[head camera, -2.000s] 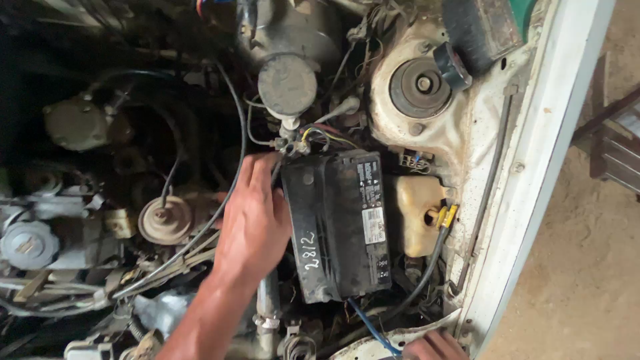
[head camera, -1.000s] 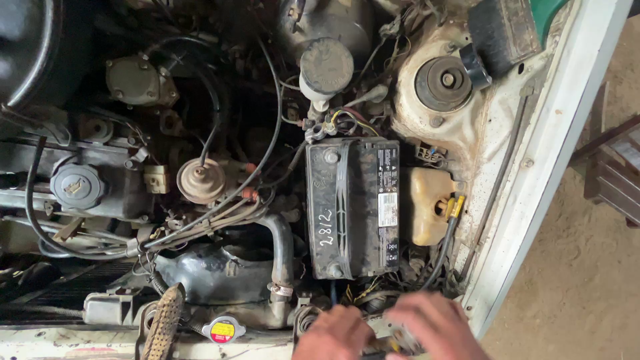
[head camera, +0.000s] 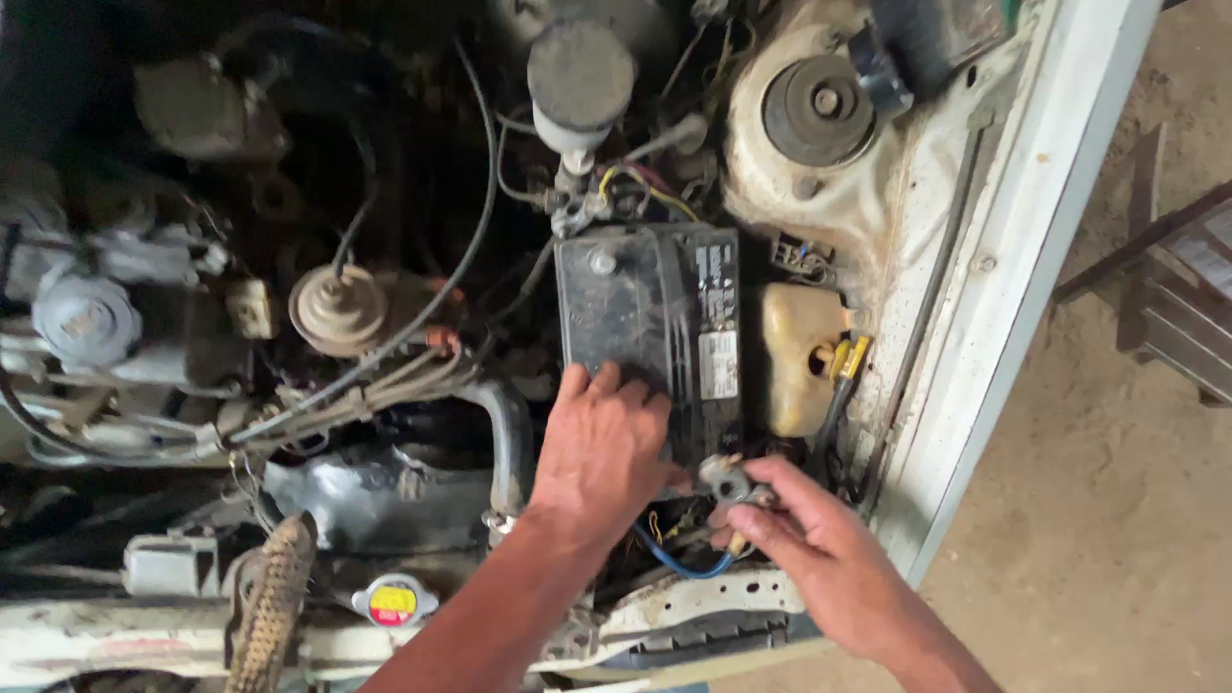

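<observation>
A black car battery [head camera: 626, 308] sits in the engine bay, with a round post showing near its upper left corner. My left hand [head camera: 606, 443] rests on the battery's lower part, its fingers bent over the top. At the battery's lower right corner, my right hand [head camera: 808, 539] holds a metal battery cable clamp [head camera: 731, 481] between thumb and fingers. A blue cable [head camera: 683, 566] loops below the clamp. Another clamp with wires [head camera: 577, 212] lies just above the battery's top edge; whether it touches a post cannot be told.
Right of the battery is a yellowed plastic reservoir [head camera: 794, 356] with a yellow fitting. The strut mount [head camera: 818, 111] lies above it. A radiator cap [head camera: 393, 600] and a woven-covered piece [head camera: 274, 606] are at the lower left. The white fender edge [head camera: 1039, 212] runs along the right.
My left hand has moved from the battery's lower edge up onto its top. My right hand now shows clearly with the cable clamp. The woven-covered piece was out of view two seconds ago.
</observation>
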